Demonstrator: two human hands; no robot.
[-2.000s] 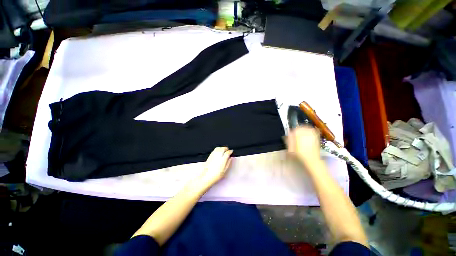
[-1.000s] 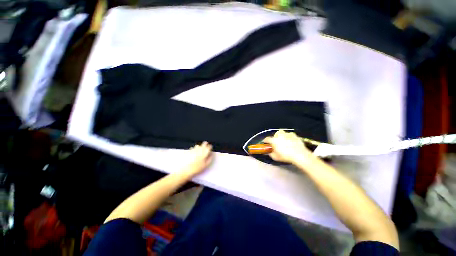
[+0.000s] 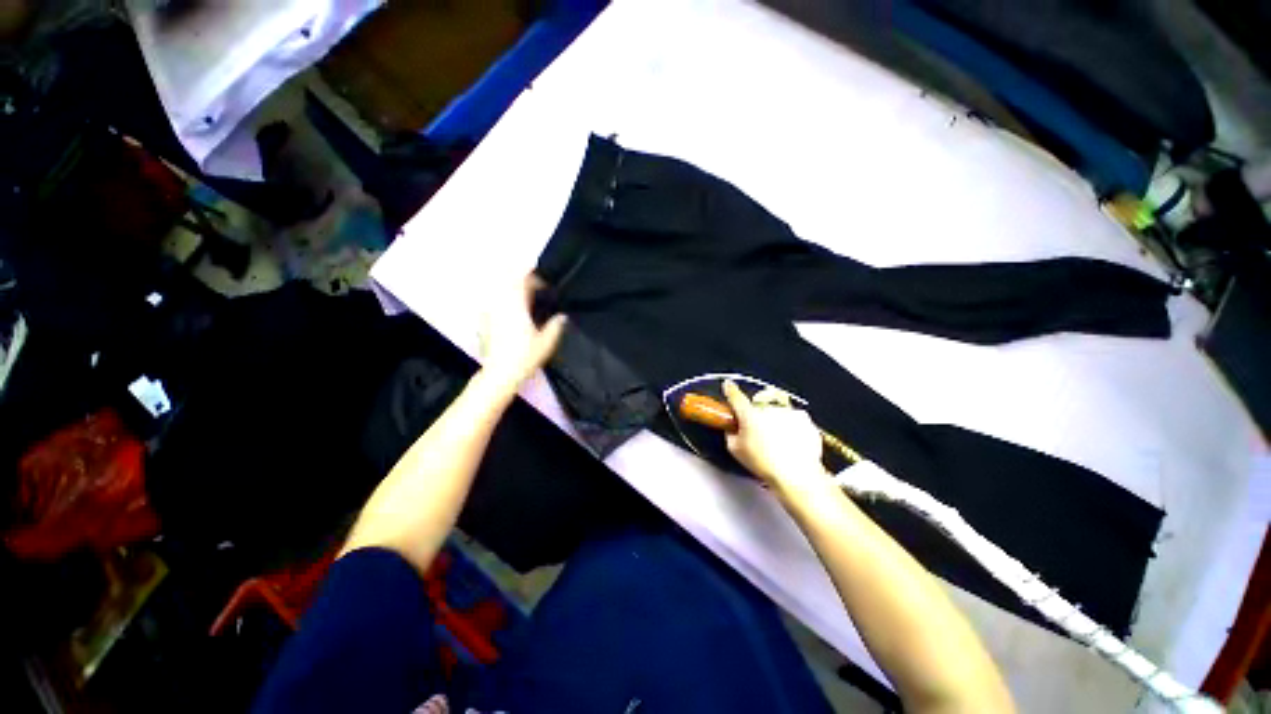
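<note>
Black trousers (image 3: 725, 279) lie on the white pressing table (image 3: 558, 105), waist end at the left and two legs spread to the right. My right hand (image 3: 771, 430) grips the orange-brown handle of the steam iron (image 3: 708, 410), whose pale-rimmed tip points left on the near leg's upper part. A shinier dark grey pocket lining (image 3: 602, 384) shows left of the iron. My left hand (image 3: 519, 332) is at the near corner of the waist end, slightly blurred; I cannot tell whether its fingers pinch the cloth.
The white steam hose (image 3: 1004, 565) runs from the iron to the lower right across the near leg. A black pile (image 3: 279, 433) lies at the left below the table edge, with red-orange plastic (image 3: 70, 481) beside it. Dark folded cloth (image 3: 1073, 63) lies along the far side.
The view has turned and shifted toward the waist end. My right hand took the iron and moved it from the lower leg to near the waist. My left hand moved to the waist corner.
</note>
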